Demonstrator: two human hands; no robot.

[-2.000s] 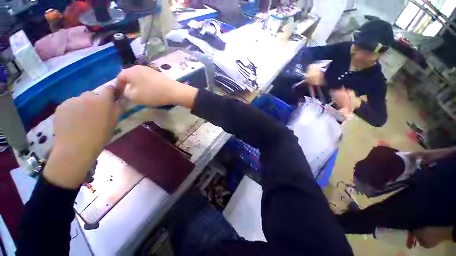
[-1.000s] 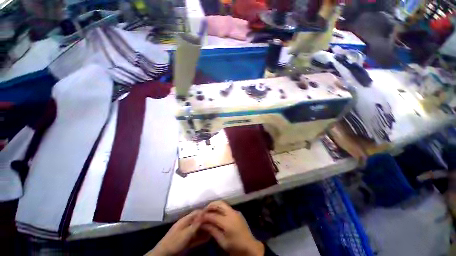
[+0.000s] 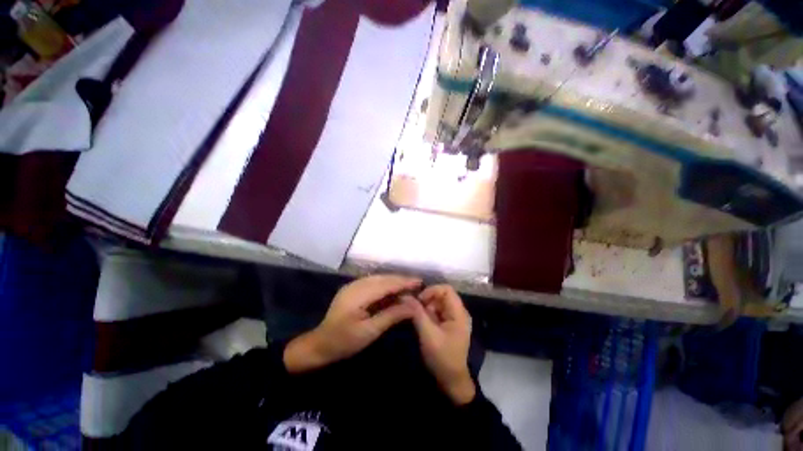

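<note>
My left hand and my right hand meet at the fingertips just in front of the table's front edge, below the needle area. The fingers are bent and pinched together; whether something small is between them cannot be told. The cream sewing machine stands over the table, its needle area under bright glare. A stack of maroon small pieces lies right of the needle. Left of it lie a maroon and white panel and a pile of white panels with dark edges.
Blue lattice crates stand below the table at right, and another blue crate at lower left. White and maroon fabric hangs below the table at left. Patterned fabric lies at the table's right end.
My hands came down from above the machine two seconds ago to the table's front edge and remain together there. The view has turned left and down, closer to the table.
</note>
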